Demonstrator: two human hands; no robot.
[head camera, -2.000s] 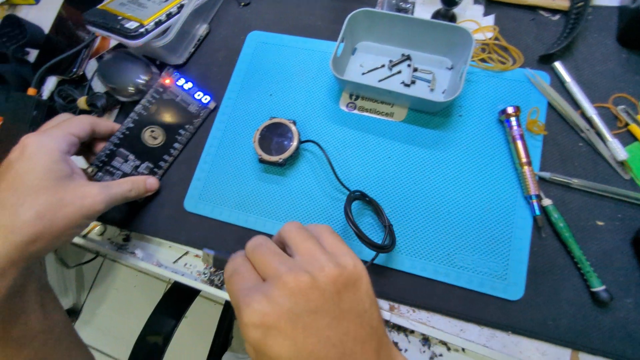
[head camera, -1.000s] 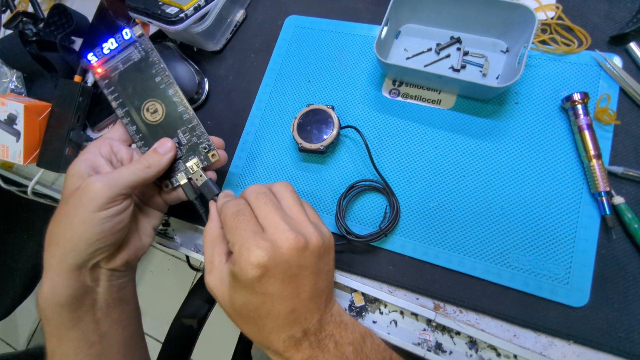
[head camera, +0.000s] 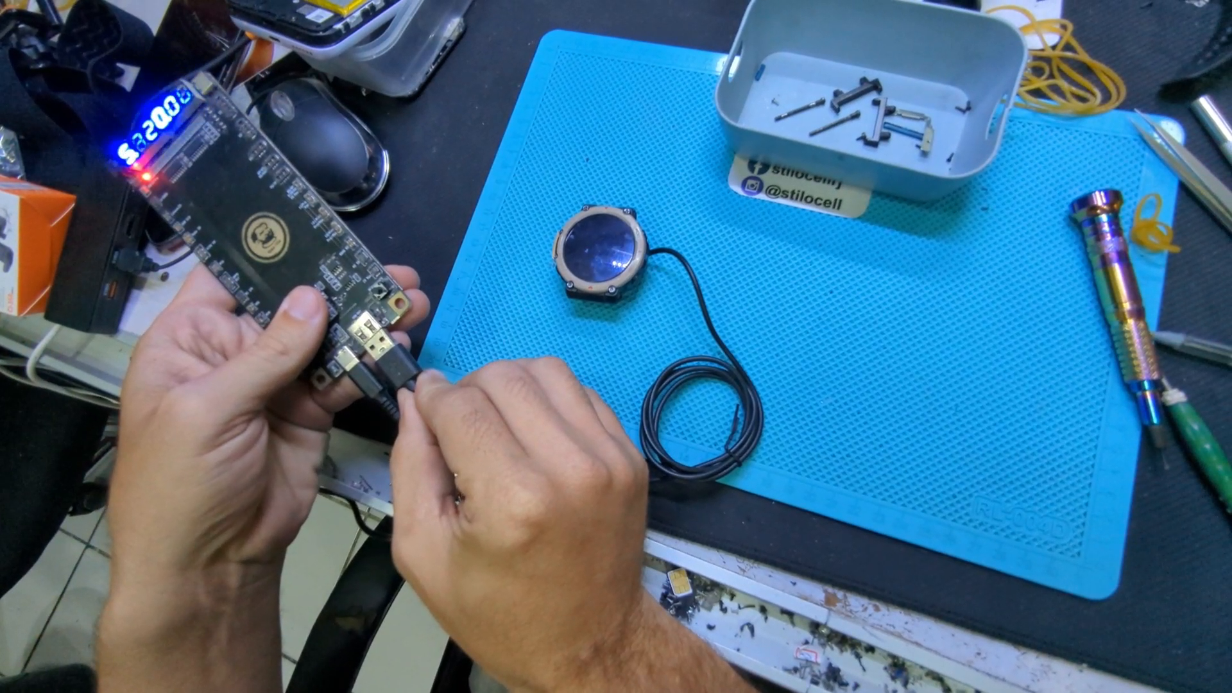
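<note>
My left hand (head camera: 231, 404) holds a black circuit board (head camera: 217, 183) with a lit blue digit display and a red light at its upper end. My right hand (head camera: 529, 500) pinches a black USB plug (head camera: 396, 365) at the board's lower end, against a metal USB port; whether it is fully seated I cannot tell. A second black cable plug (head camera: 363, 376) sits beside it in the board. On the blue silicone mat (head camera: 895, 385) lies a round smartwatch body (head camera: 601, 252) without a strap. A black cable (head camera: 701, 419) runs from its side into a coil near my right hand.
A grey-blue bin (head camera: 871, 168) with screws and small metal parts stands at the mat's back edge. Right of centre lie an iridescent screwdriver (head camera: 1121, 298), a green-handled tool (head camera: 1198, 443) and tweezers (head camera: 1189, 168). A computer mouse (head camera: 322, 144) and an orange box (head camera: 34, 245) are at the left.
Two seconds ago the board lay low at the left under my left hand; it is now held up and tilted. My right hand has come to its port end with the plug.
</note>
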